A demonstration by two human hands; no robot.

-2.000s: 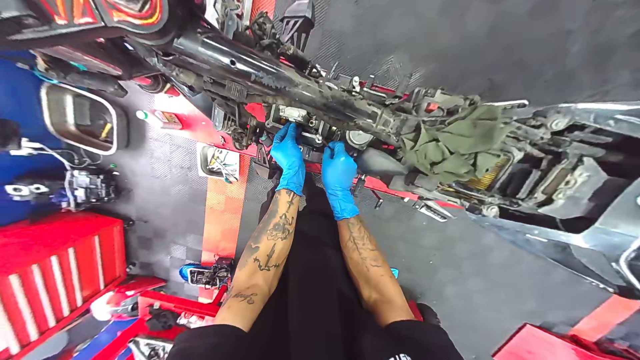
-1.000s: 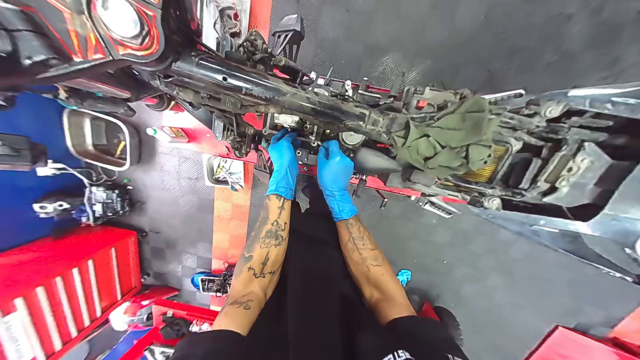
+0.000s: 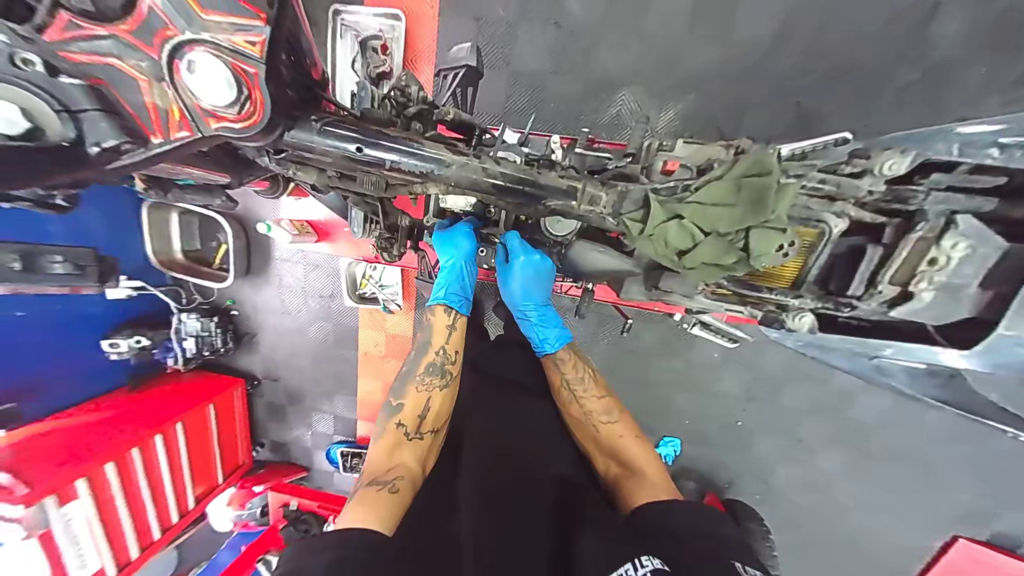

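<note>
A partly stripped motorcycle stretches across the view, its black frame tube (image 3: 432, 160) above both hands. My left hand (image 3: 454, 260), in a blue glove, reaches in below the tube beside a pale metal part (image 3: 458, 203); its fingertips are hidden among dark parts. Close to its right, my right hand (image 3: 526, 280), also gloved in blue, has thumb and fingers drawn together at the same area. Whether either hand grips something small cannot be made out. A round part (image 3: 560, 226) lies just right of the right hand. A green cloth (image 3: 712, 220) drapes over the frame farther right.
A metal tray of small items (image 3: 373, 285) and a bottle (image 3: 288, 230) lie left of the hands. Beyond them are a steel basin (image 3: 190, 244) and a red tool cabinet (image 3: 128, 456). Another tray (image 3: 366, 52) stands behind the motorcycle. A crumpled blue glove (image 3: 668, 450) lies on the floor.
Both hands stay at the same part of the motorcycle, with only small shifts of the fingers. The view has moved slightly.
</note>
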